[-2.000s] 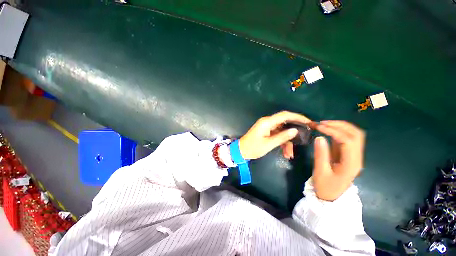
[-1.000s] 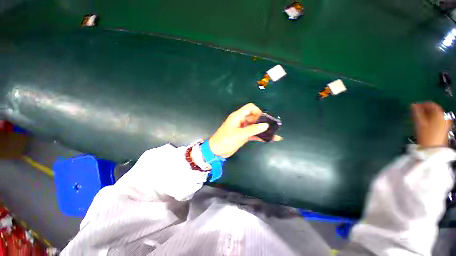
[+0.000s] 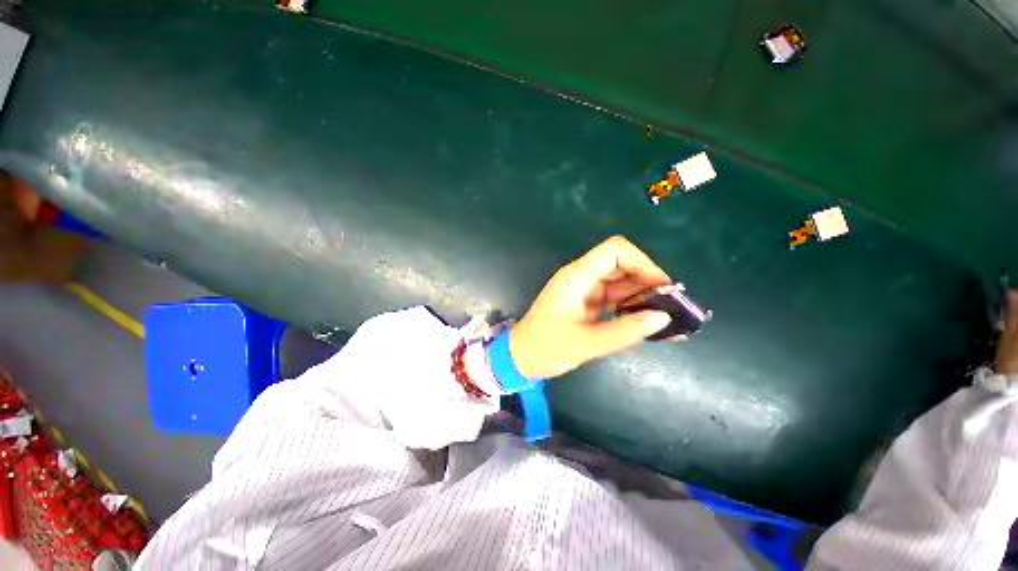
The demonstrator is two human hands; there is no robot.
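Observation:
My left hand (image 3: 592,312) holds a dark watch case (image 3: 674,312) between thumb and fingers above the dark-green bench surface (image 3: 447,178). A silvery edge of the case faces right. My right hand (image 3: 1008,335) is at the far right edge, mostly cut off; what its fingers do is hidden. Two pale display modules with orange flex tails lie on the green surface beyond my left hand, one nearer (image 3: 697,171) and one farther right (image 3: 831,223).
A partly assembled unit (image 3: 784,45) lies at the upper right and another (image 3: 294,6) at the top left edge. A blue stool (image 3: 197,366) stands on the floor at left. Red goods (image 3: 67,491) are at lower left. A grey-white box (image 3: 9,58) shows at far left.
My two hands were together on the case; my right hand has since moved away to the far right edge. My left hand still holds the case. The camera view has shifted.

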